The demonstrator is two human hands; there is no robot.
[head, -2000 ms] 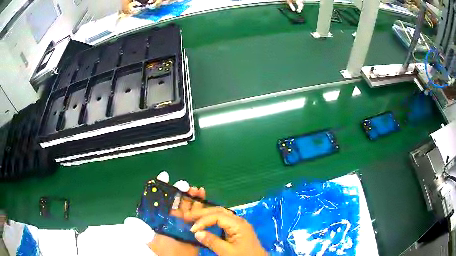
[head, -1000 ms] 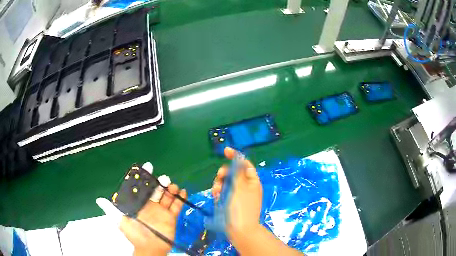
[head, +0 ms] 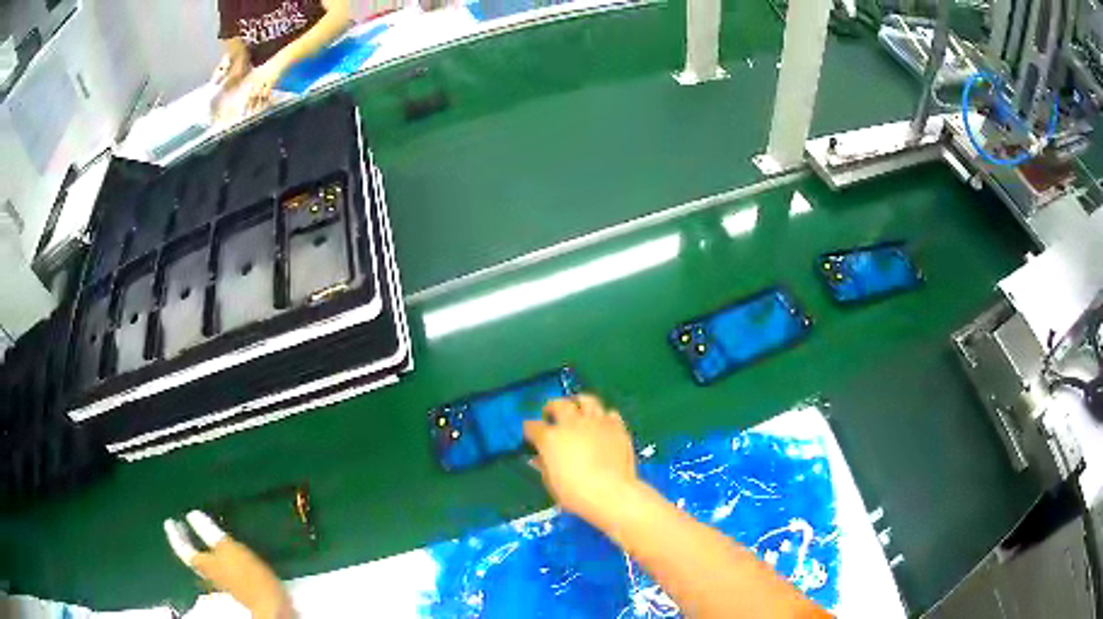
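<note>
A black phone frame with blue film (head: pixel 506 417) lies on the green belt in front of me. My right hand (head: pixel 585 450) is over its right end, fingers bent; whether they grip it is hidden. A bare, hollow black frame (head: pixel 302 510) lies on the belt at lower left, green showing through. My left hand (head: pixel 230 566), partly cut off by the lower edge, is at its left end. Two white-tipped fingers extend there; a grip cannot be told. Crinkled blue film (head: pixel 738 508) covers the white ledge (head: pixel 363 586) below my right hand.
Two more film-covered frames (head: pixel 740 335) lie farther right. Stacked black trays (head: pixel 218 290) stand at left. Pale posts (head: pixel 798 85) and a machine with a blue tube (head: pixel 1010 121) stand at upper right. Another person's hands (head: pixel 248 91) are across the belt.
The frame that was in my left hand now lies film-covered on the belt under my right hand. My left hand has moved left to another bare frame. The other filmed frames have shifted right.
</note>
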